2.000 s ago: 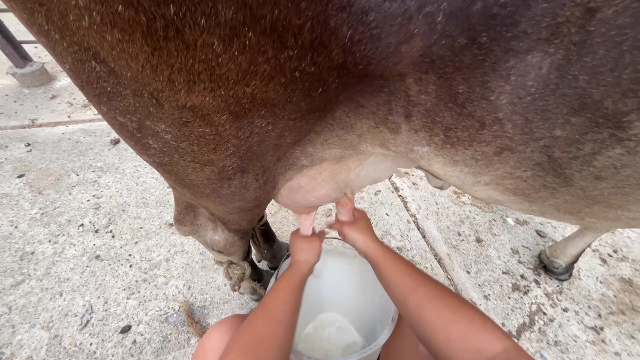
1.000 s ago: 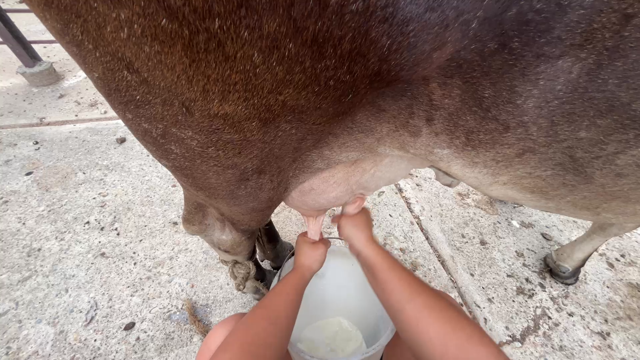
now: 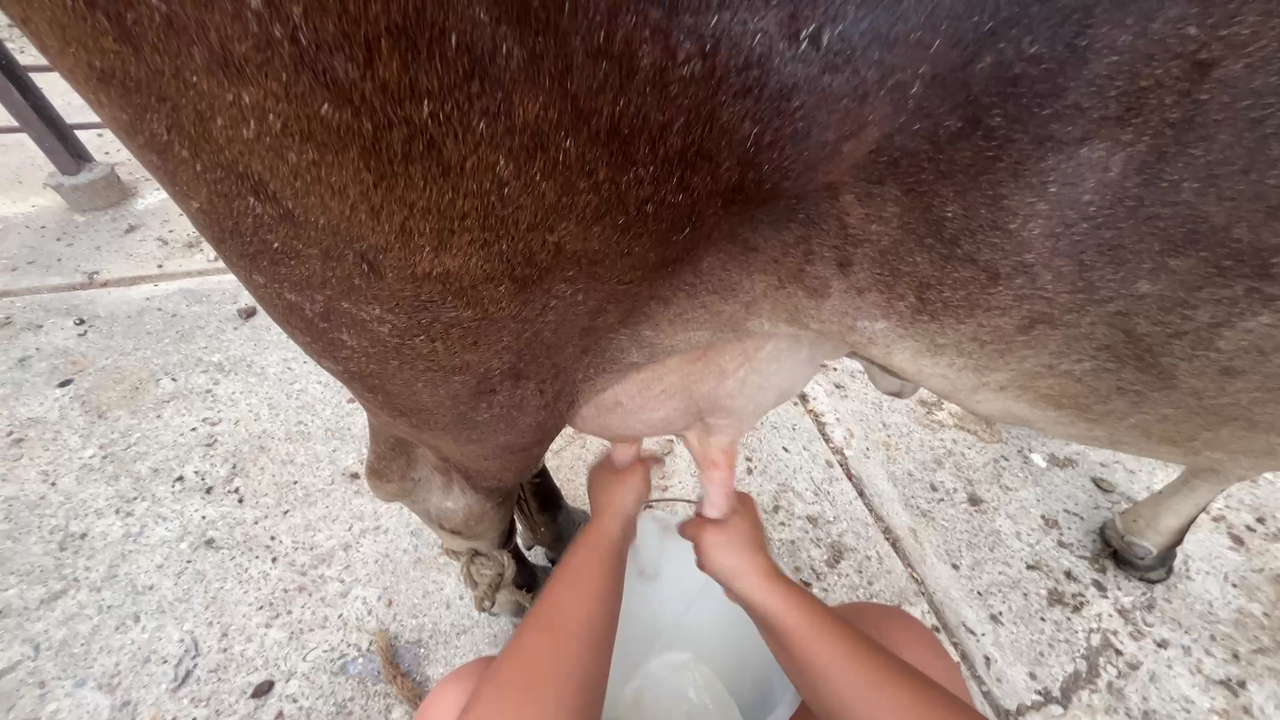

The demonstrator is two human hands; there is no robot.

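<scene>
A brown cow (image 3: 450, 180) stands side-on across the view, its pale udder (image 3: 690, 390) low at the centre. My left hand (image 3: 618, 487) is closed around a teat close beneath the udder, slightly blurred. Lower and to the right, my right hand (image 3: 730, 540) grips the end of another teat (image 3: 714, 465), which is stretched downward. Below both hands a white plastic bucket (image 3: 665, 590) stands between my knees, with whitish milk (image 3: 680, 690) at its bottom. The bucket's near edge is out of view.
Rope (image 3: 488, 578) is tied around the cow's hind legs at left; a frayed rope end (image 3: 395, 670) lies nearby. A front hoof (image 3: 1140, 550) rests on the concrete floor (image 3: 200, 480) at right. A metal post (image 3: 45, 110) in a concrete footing stands at upper left.
My right hand is lower now, drawing its teat down, whereas a second ago it was up against the udder. My left hand has moved up closer to the udder.
</scene>
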